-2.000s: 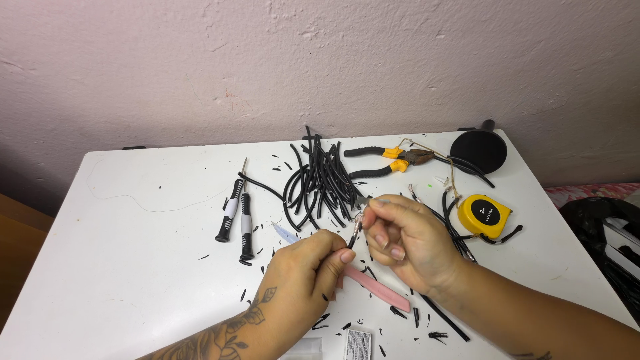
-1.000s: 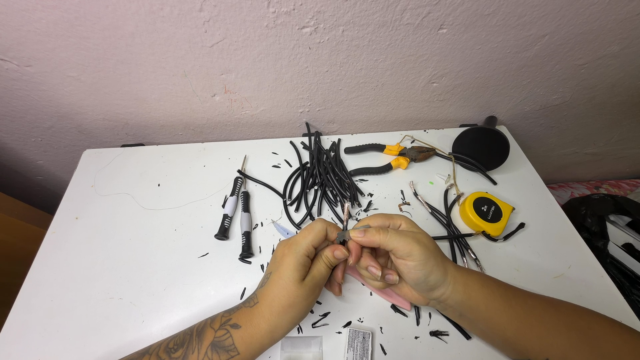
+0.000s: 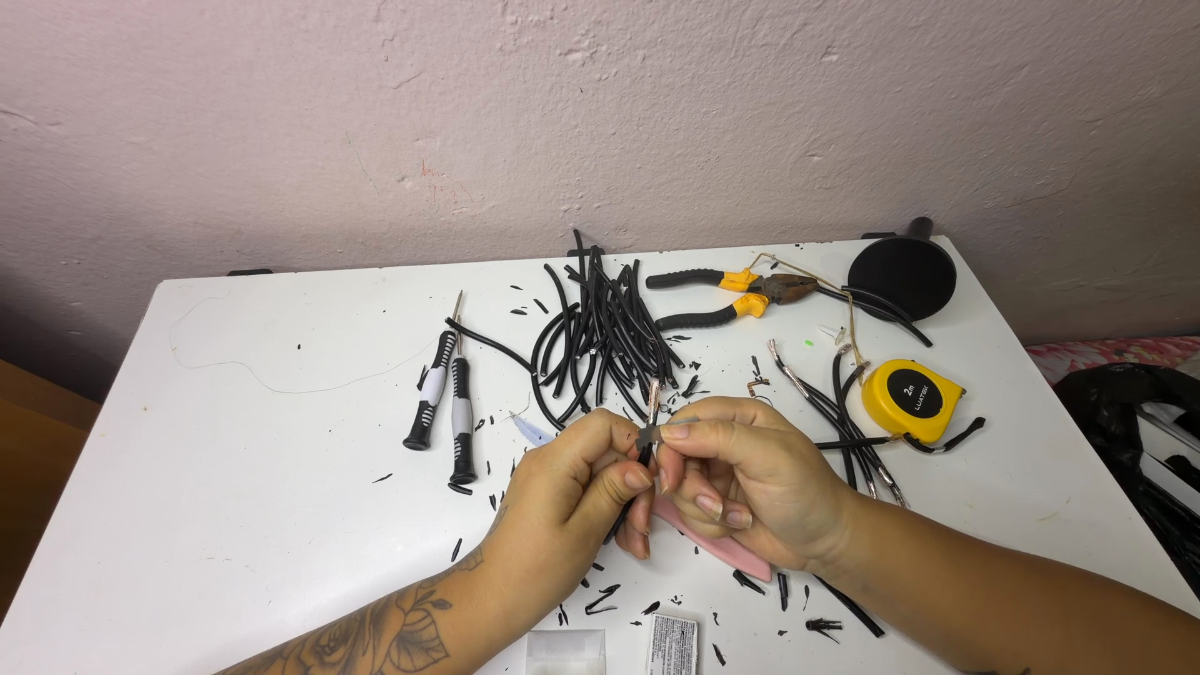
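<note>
My left hand [image 3: 581, 492] grips a short black cable [image 3: 619, 521] whose upper end shows bare copper strands [image 3: 654, 398]. A small dark metal blade [image 3: 648, 438] is pinched in my right hand [image 3: 741, 473] and lies against the cable just below the bare strands. Both hands meet above a pink plastic handle [image 3: 722, 547], partly hidden under my right hand. Behind them lies a pile of cut black cables [image 3: 600, 328]. Several cables with stripped ends [image 3: 837, 412] rest to the right of my right hand.
Two precision screwdrivers [image 3: 461, 422] lie at the left. Combination pliers [image 3: 745, 286], a round black object [image 3: 902, 277] and a yellow tape measure [image 3: 909, 398] are at the back right. A small printed box [image 3: 673, 645] sits at the front among insulation scraps [image 3: 747, 581].
Both hands have shifted slightly since two seconds ago and remain close together. More bare copper shows above the fingers than a second ago.
</note>
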